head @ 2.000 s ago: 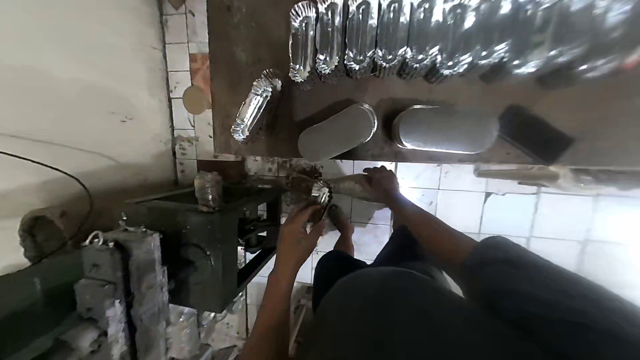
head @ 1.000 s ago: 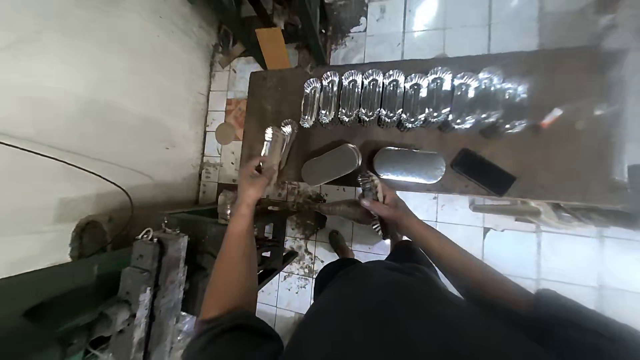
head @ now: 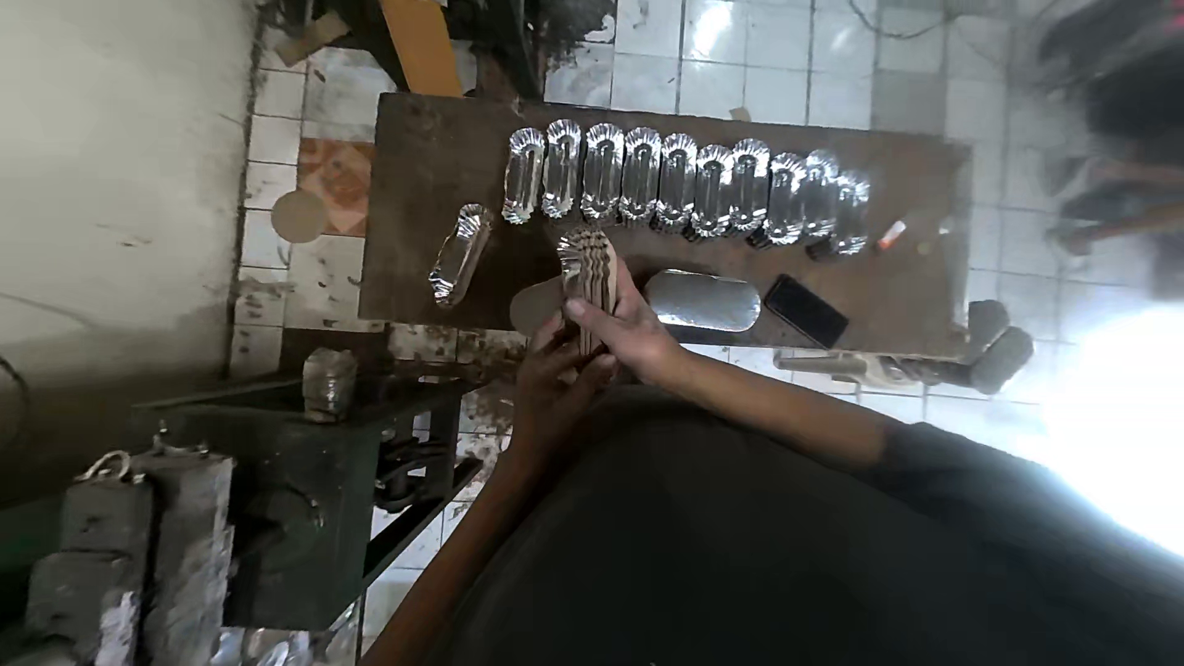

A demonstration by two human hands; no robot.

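Observation:
Both my hands hold a small stack of fluted, foil-lined oval trays [head: 588, 277] over the near edge of the brown table [head: 416, 176]. My right hand [head: 638, 333] grips the stack's right side, its thumb across the front. Lower down, my left hand [head: 555, 375] closes around the bottom end. A single silver tray [head: 461, 256] lies at the table's left. Beyond my hands, a row of stacked silver trays [head: 640, 176] runs along the table. Right of my hands lies a flat silver oval piece [head: 703, 300]; another oval piece [head: 535, 307] is partly hidden behind them.
A black phone [head: 807, 311] and a small white-and-orange object [head: 892, 235] lie on the table's right part. Dark green machinery [head: 296, 509] with a wrapped bundle [head: 329, 384] on top stands at lower left. A person [head: 1128, 199] is blurred at upper right.
My left hand has left the trays at the table's left and come to the stack in my right hand. One tray now lies where it was. The view has shifted.

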